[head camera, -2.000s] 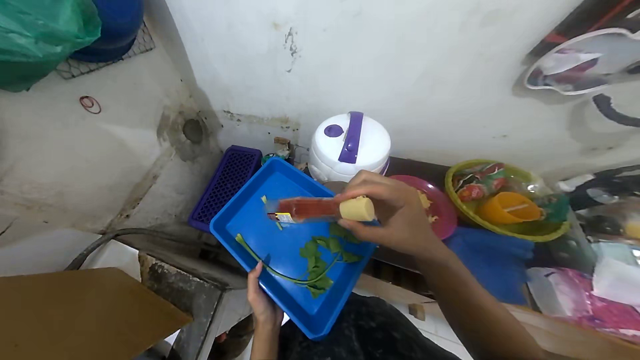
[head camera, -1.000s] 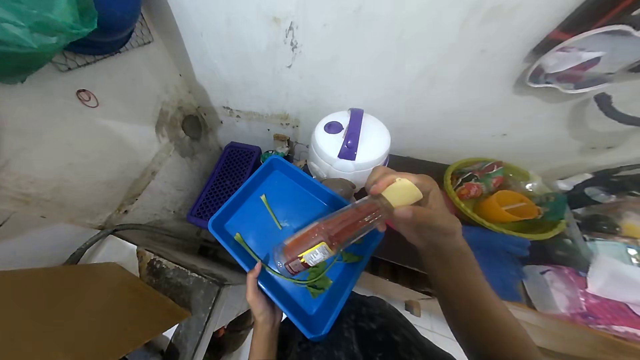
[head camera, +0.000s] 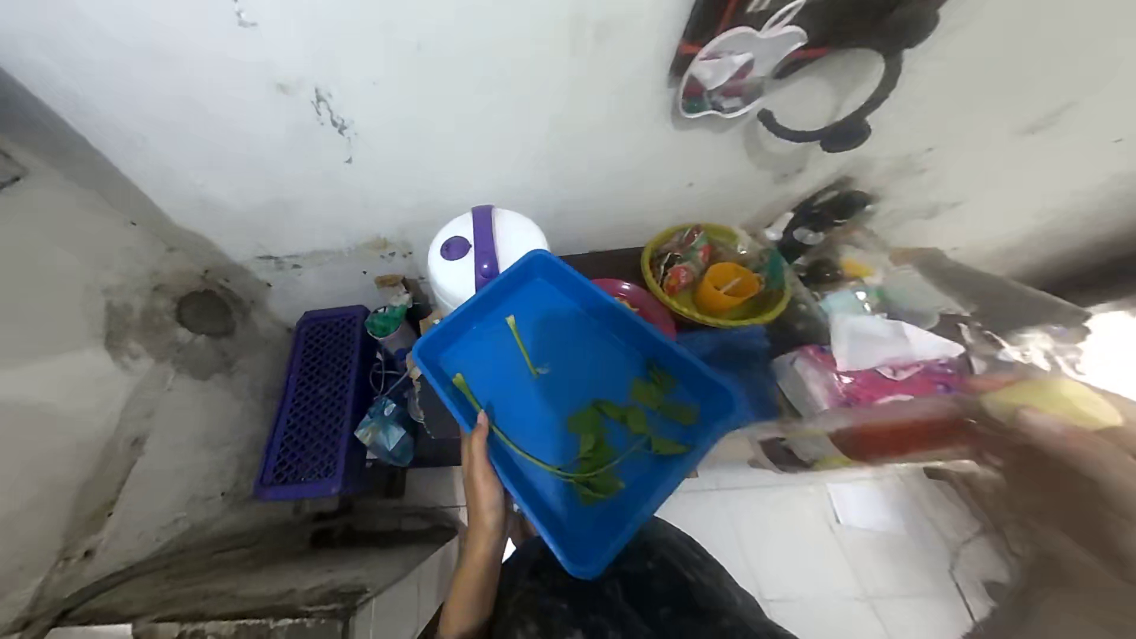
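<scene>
My left hand (head camera: 484, 484) grips the lower left edge of a blue plastic tray (head camera: 568, 302), its thumb over the rim. In the tray lie a leafy green stem (head camera: 524, 454) with several leaves and a short piece of stalk (head camera: 521, 344). At the far right, blurred by motion, my right hand (head camera: 1038, 461) is closed around the yellow-capped end of a clear bottle (head camera: 896, 437) of red sauce. The bottle lies nearly level, its base pointing left, to the right of the tray.
Behind the tray stand a white rice cooker (head camera: 515, 235) with a purple handle, a pink plate (head camera: 641, 303) and a yellow basket (head camera: 692, 318) with an orange cup. A purple basket (head camera: 315, 399) is at the left, a pink tissue pack (head camera: 861, 373) at the right. A wall rises behind.
My right hand has carried the bottle from above the tray away to the right. My left hand still holds the tray. The view has swung to the right.
</scene>
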